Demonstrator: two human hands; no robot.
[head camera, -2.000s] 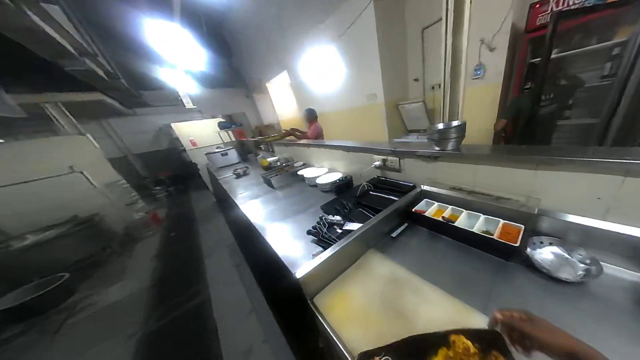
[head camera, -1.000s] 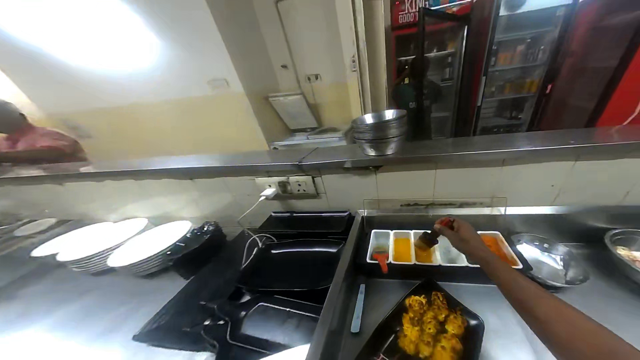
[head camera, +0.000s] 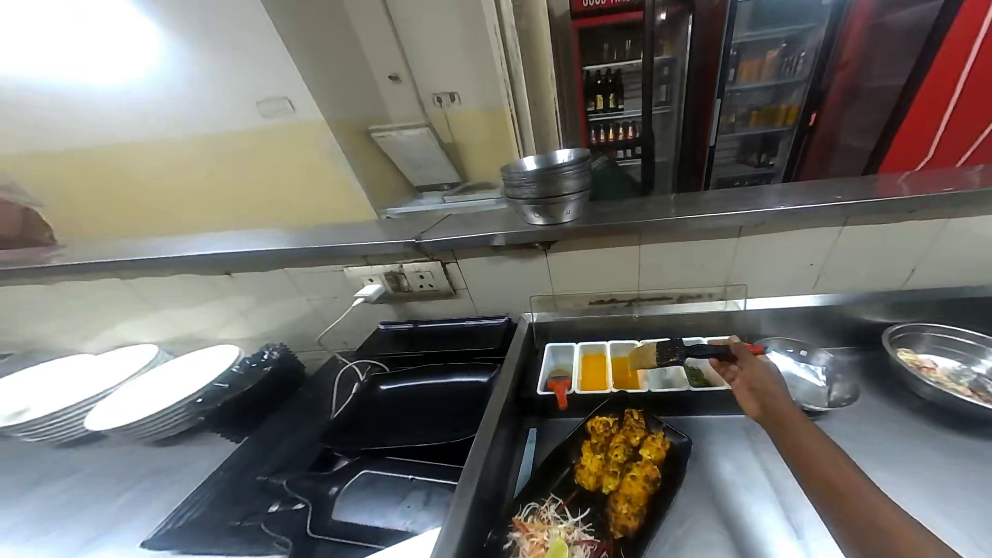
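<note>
My right hand (head camera: 756, 381) grips the handle of a basting brush (head camera: 682, 353). The bristles are over a white compartment of yellow liquid (head camera: 624, 372) in the black condiment holder (head camera: 554, 401); whether they touch the liquid is unclear. Just in front, a black plate (head camera: 674, 473) holds yellow-orange grilled pieces (head camera: 620, 469), shredded vegetables (head camera: 552, 527) and a lime wedge (head camera: 557, 548). A red utensil (head camera: 560, 387) rests in the leftmost compartment, and green bits (head camera: 695, 376) lie in another. My left hand is out of view.
Black platters (head camera: 418, 403) and stacked white plates (head camera: 167, 387) stand left. A knife-like utensil (head camera: 525, 462) lies beside the plate. Metal bowls sit on the ledge (head camera: 546, 186) and at right (head camera: 942, 364). A charger (head camera: 370, 293) is plugged in behind. Part of a person (head camera: 23, 225) shows far left.
The view has swung right since two seconds ago. The brush, upright over the compartments one second ago, now lies nearly level with its bristles pointing left.
</note>
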